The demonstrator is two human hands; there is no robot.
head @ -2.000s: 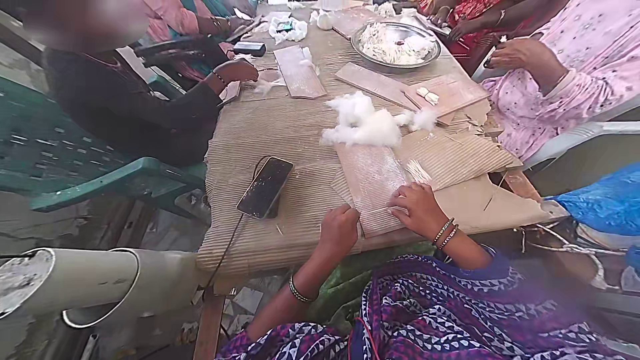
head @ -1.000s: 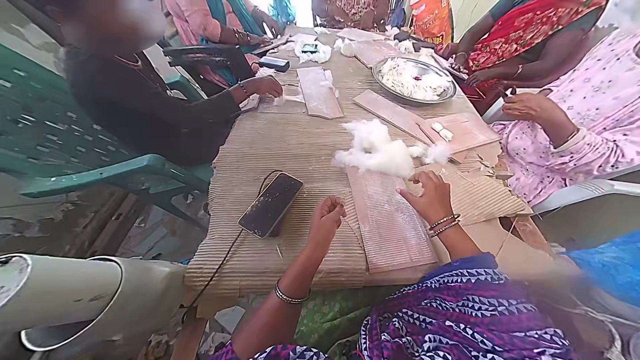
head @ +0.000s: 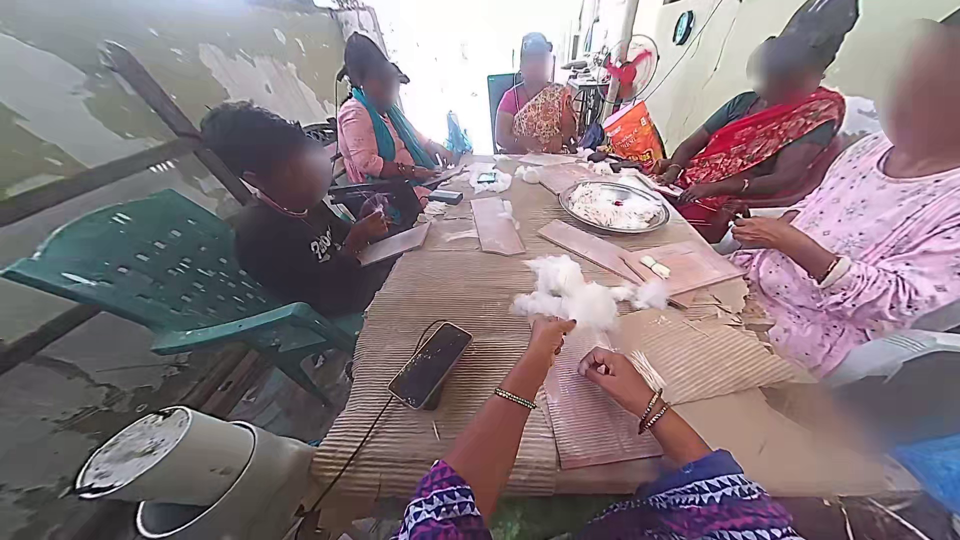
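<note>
My left hand (head: 551,335) is at the near edge of a loose pile of white cotton wool (head: 574,292), its fingers bent against the fluff; whether they pinch any is too small to tell. Curled over the upper right part of a pinkish flat board (head: 592,420) is my right hand (head: 606,371); nothing can be made out in its fingers. Thin white sticks or rolled wicks (head: 646,369) lie just right of that hand. The board rests on corrugated cardboard (head: 450,300) that covers the table.
A black phone (head: 431,365) with a cable lies left of my arms. Farther off are a steel plate of white material (head: 615,206), more boards (head: 496,225) and small white bundles (head: 655,266). Several people sit around the table. A green plastic chair (head: 187,277) and pale round containers (head: 172,457) stand at left.
My left hand has moved forward from the board's near end to the cotton. My right hand has lifted and curled its fingers. The view has tilted up.
</note>
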